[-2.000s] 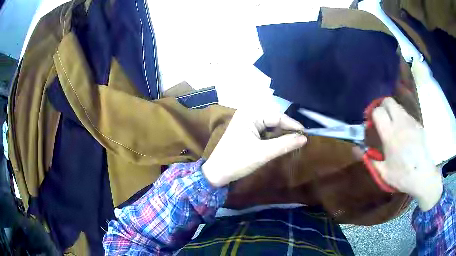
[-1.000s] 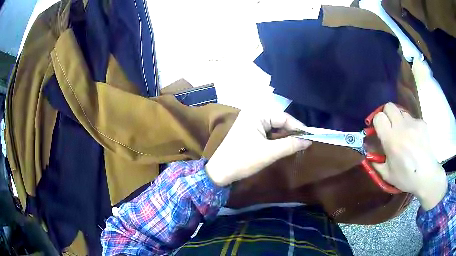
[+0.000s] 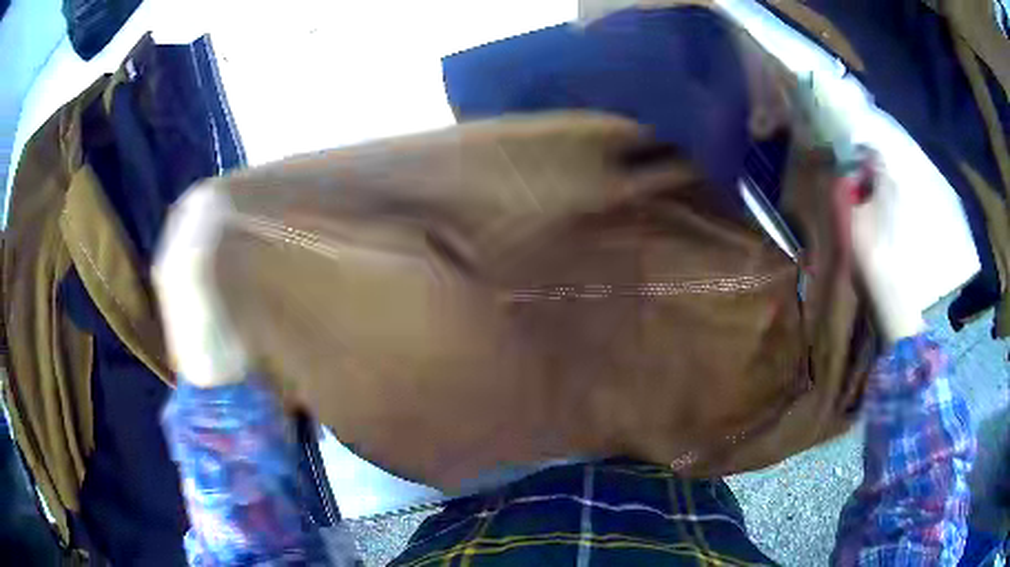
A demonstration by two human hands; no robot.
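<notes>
A brown garment (image 3: pixel 443 332) with dark navy parts is spread wide across the table's front edge and my lap, with pale double stitching across it. My left hand (image 3: pixel 199 288) is blurred and holds the garment's left end; its fingers are not clear. My right hand (image 3: pixel 883 249) is at the garment's right side, also blurred, closed around the red-handled scissors (image 3: pixel 858 188). The blades are not clear; a pale streak lies on the dark cloth left of the hand. Whether the right fingers also grip cloth cannot be told.
A pile of brown and dark garments (image 3: pixel 122 366) lies at the left of the white table (image 3: pixel 321 78). More brown and dark cloth (image 3: pixel 941 100) lies at the far right. Speckled floor (image 3: pixel 797 498) shows at the lower right.
My hands have moved apart, the left one far to the left. The brown garment is now stretched broadly between them, covering the small striped dark piece. The scissors have left the left fingertips.
</notes>
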